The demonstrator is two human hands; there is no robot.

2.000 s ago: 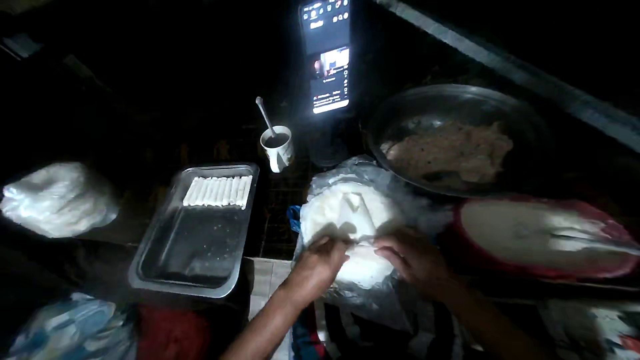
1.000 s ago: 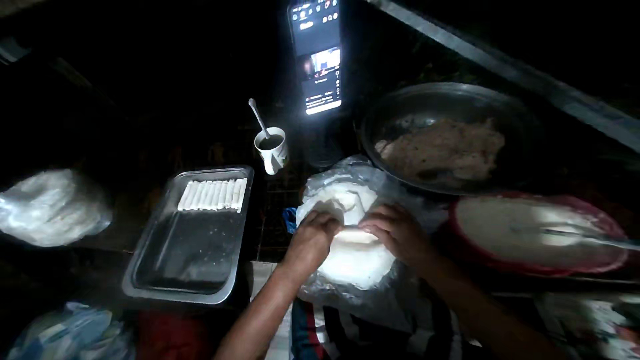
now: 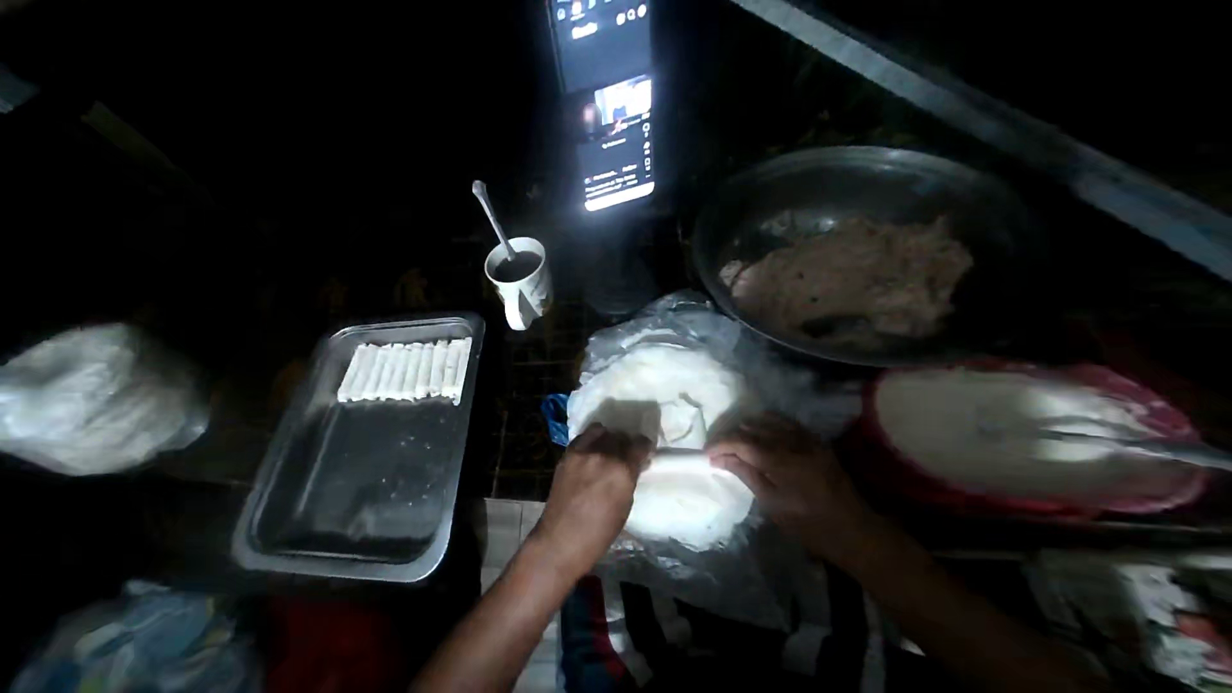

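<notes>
A short white roll (image 3: 681, 462) lies across a stack of round, thin white wrappers (image 3: 688, 510) on clear plastic. At the roll's left end is my left hand (image 3: 602, 472), its fingers bent onto it. My right hand (image 3: 775, 467) pinches the right end. A loose wrapper flap (image 3: 681, 416) stands up just beyond the roll. Several finished white rolls (image 3: 406, 372) lie side by side at the far end of a metal tray (image 3: 452, 520) on the left. Brown filling (image 3: 866, 274) sits in a wide metal bowl (image 3: 857, 159) at the back right.
A white mug (image 3: 527, 289) with a spoon stands behind the tray. A lit phone (image 3: 616, 125) is upright at the back. On the right, a red basin (image 3: 890, 462) holds pale batter and a metal utensil (image 3: 1136, 443). A plastic bag (image 3: 91, 399) with pale contents lies far left.
Two seconds ago both hands were at a piece on the stack with a pointed flap beyond it; now a narrow roll lies between their fingers.
</notes>
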